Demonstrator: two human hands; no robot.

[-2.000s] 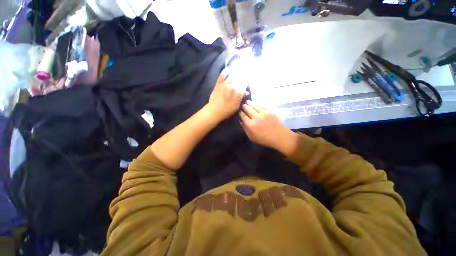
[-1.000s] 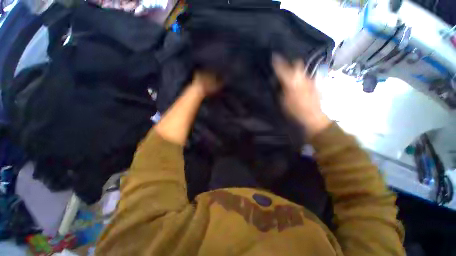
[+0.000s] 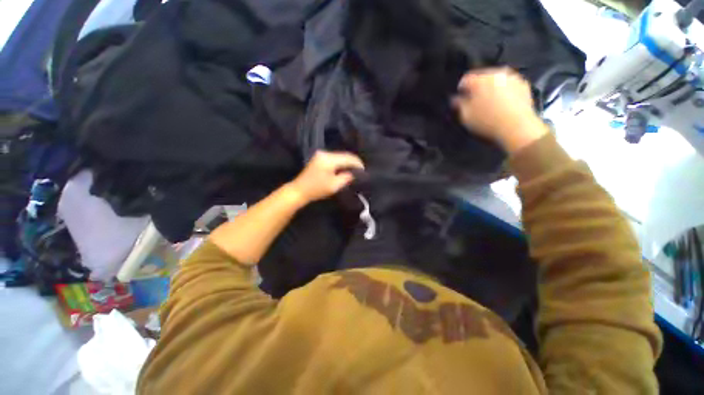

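A large black garment (image 3: 417, 85) lies spread in front of me, from the pile side at left to the sewing machine at right. My left hand (image 3: 330, 174) grips an edge of it near my lap, with fingers curled. My right hand (image 3: 496, 104) is over the upper right part of the cloth, fingers curled and slightly blurred; I cannot tell if it holds cloth. A small white curved strip (image 3: 367, 217) hangs against the black cloth just below my left hand. A small white label (image 3: 259, 75) shows on the cloth at upper left.
The white sewing machine (image 3: 653, 58) stands at the upper right, its table edge running down to the right. Dark thin tools (image 3: 683, 266) lie at the far right. A black garment pile (image 3: 154, 116) fills the left. A crumpled white plastic bag (image 3: 114, 355) and a colourful box (image 3: 96, 299) are at lower left.
The view has turned left, away from the needle area. The garment has come off the machine toward me, and my hands have moved apart. The white strip now shows near my lap.
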